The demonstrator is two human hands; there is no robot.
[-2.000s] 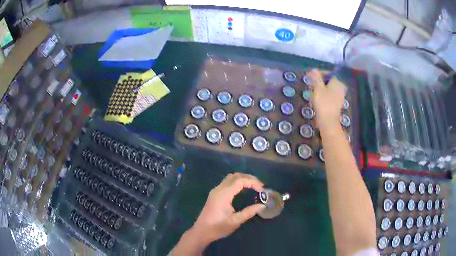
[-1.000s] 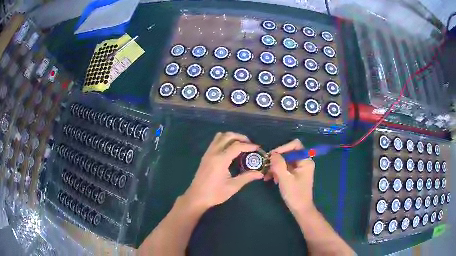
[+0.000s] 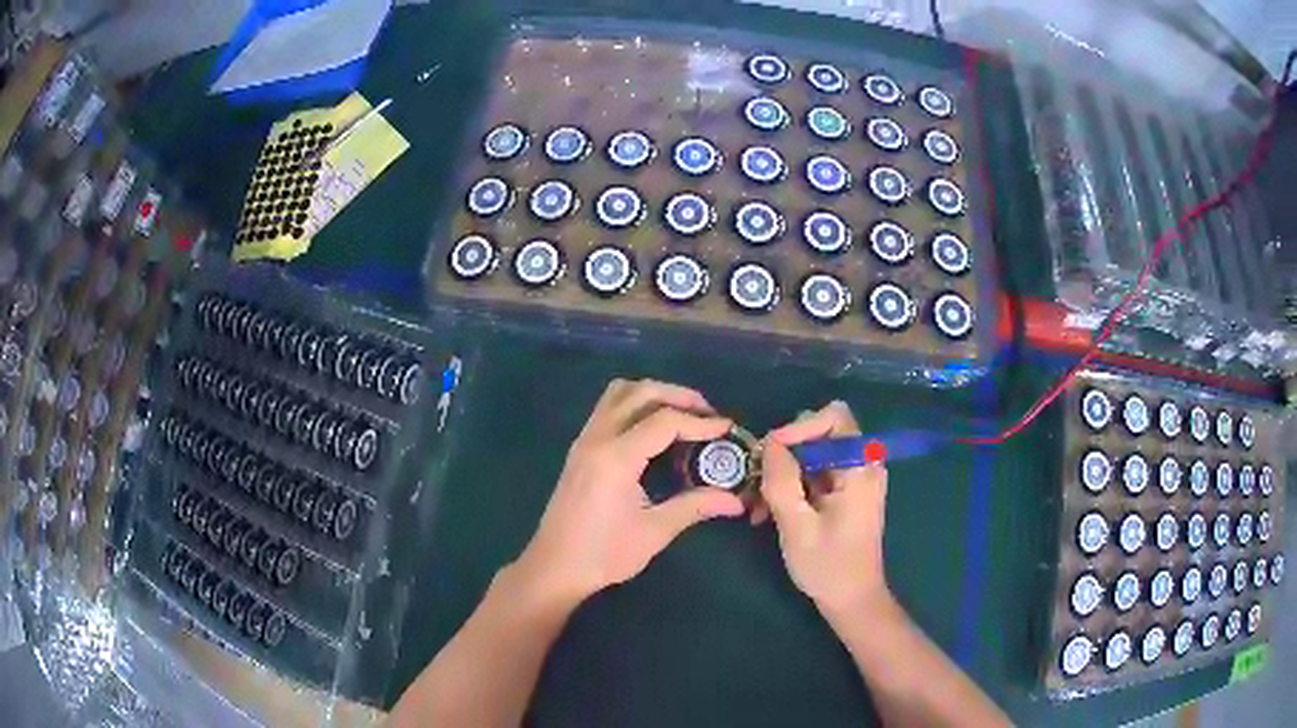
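A small round speaker driver [image 3: 723, 462] with a pale ringed face is between the thumb and fingers of my left hand [image 3: 615, 484], just above the green mat. The metal ring [image 3: 753, 454] shows only in part at the driver's right edge. My right hand [image 3: 831, 509] grips a blue probe [image 3: 839, 452] with a red dot. The probe points left at the driver's right edge; its tip is hidden by my fingers, so contact cannot be told. A thin red wire [image 3: 1078, 367] runs from its rear to the upper right.
The center blister tray [image 3: 598, 78] holds face-up drivers in rows. The left blister tray [image 3: 401, 491] holds edge-on drivers. The right tray [image 3: 1057, 569] and the empty tray stack [image 3: 1138, 213] stand at the right. A dot sticker sheet [image 3: 349, 178], blue bin [image 3: 239, 71] and tilted tray stack [image 3: 107, 249] are at the left.
Since the oldest frame, my right hand has moved from the center tray to the driver and holds the blue probe. The view has tilted down. Over the last second, only slight shifts show.
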